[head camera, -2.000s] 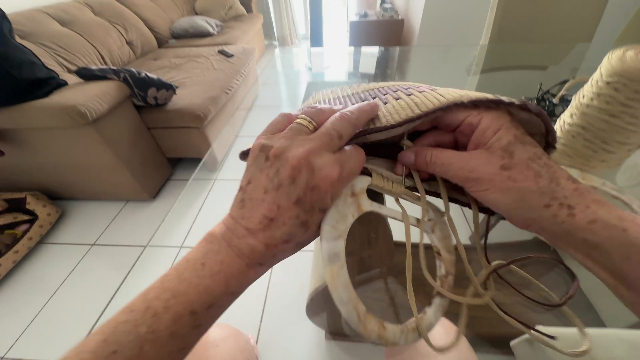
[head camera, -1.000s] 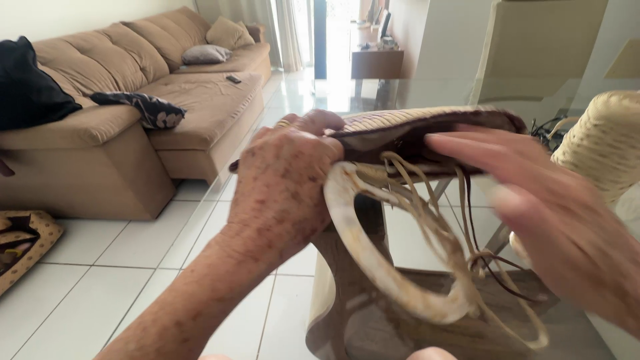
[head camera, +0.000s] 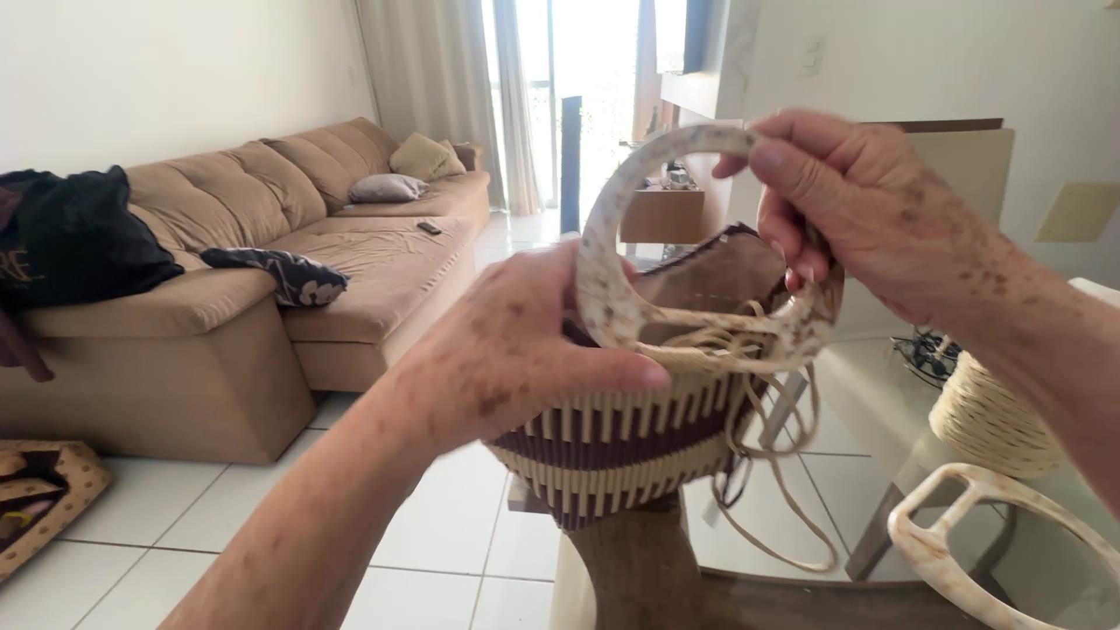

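Note:
A woven bag (head camera: pixel 630 446) in cream and dark purple, with a brown lining, stands upright in front of me. A marbled ring handle (head camera: pixel 604 201) rises from its near rim, where cream cord wraps the handle's lower bar. My left hand (head camera: pixel 525 350) holds the bag's rim and the handle's lower left side, thumb in front. My right hand (head camera: pixel 814 192) grips the upper right of the ring between thumb and fingers. Loose cream cord (head camera: pixel 787 499) hangs at the bag's right side with a darker strand. A second marbled handle (head camera: pixel 945 551) lies on the glass table at lower right.
A cone of cream cord (head camera: pixel 989 420) stands on the glass table (head camera: pixel 849 367) at the right, near some dark wiry items. A tan sofa (head camera: pixel 201 376) with cushions and a black bag (head camera: pixel 79 236) fills the left. A patterned pet bed (head camera: pixel 79 499) sits on the tiled floor.
The bag has gone from lying tilted to upright, its handle now raised. My right hand, off the cord one second ago, now holds the top of the ring. The view has shifted.

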